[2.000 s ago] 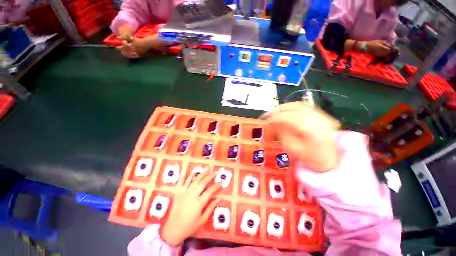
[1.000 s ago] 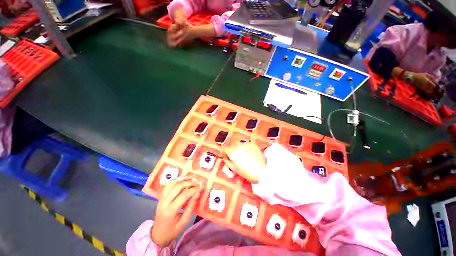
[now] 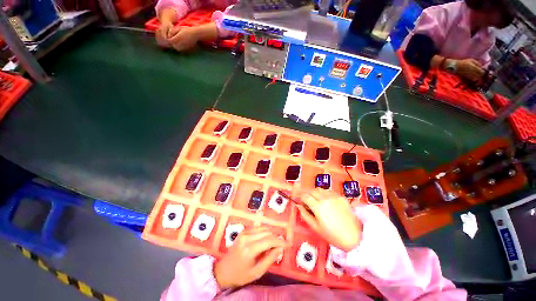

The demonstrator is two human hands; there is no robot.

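Observation:
An orange-red blister tray [image 3: 154,230] lies in front of me. Its two far rows hold watch bodies screen up [image 3: 263,167], some lit. In the third row, three at the left are screen up [image 3: 223,192]; beside them one lies back up [image 3: 278,201], white with a black round centre. The nearest row shows backs up [image 3: 202,227]. My right hand [image 3: 329,218] has its fingertips at that third-row back-up body, closed on what looks like the thin black lead [image 3: 351,171]. My left hand [image 3: 250,256] is curled over the nearest row, its fingertips partly hiding pockets; its hold is unclear.
A blue control box [image 3: 338,73] and grey box [image 3: 263,59] stand behind a white sheet [image 3: 317,107] with a pen. An orange-brown fixture [image 3: 411,194] lies right of the tray, near a white scrap [image 3: 469,224] and monitor [image 3: 523,235]. Two people work at red trays opposite.
The view has shifted. Both hands have moved rightward along the tray. More third-row watch bodies now lie screen up where backs showed before.

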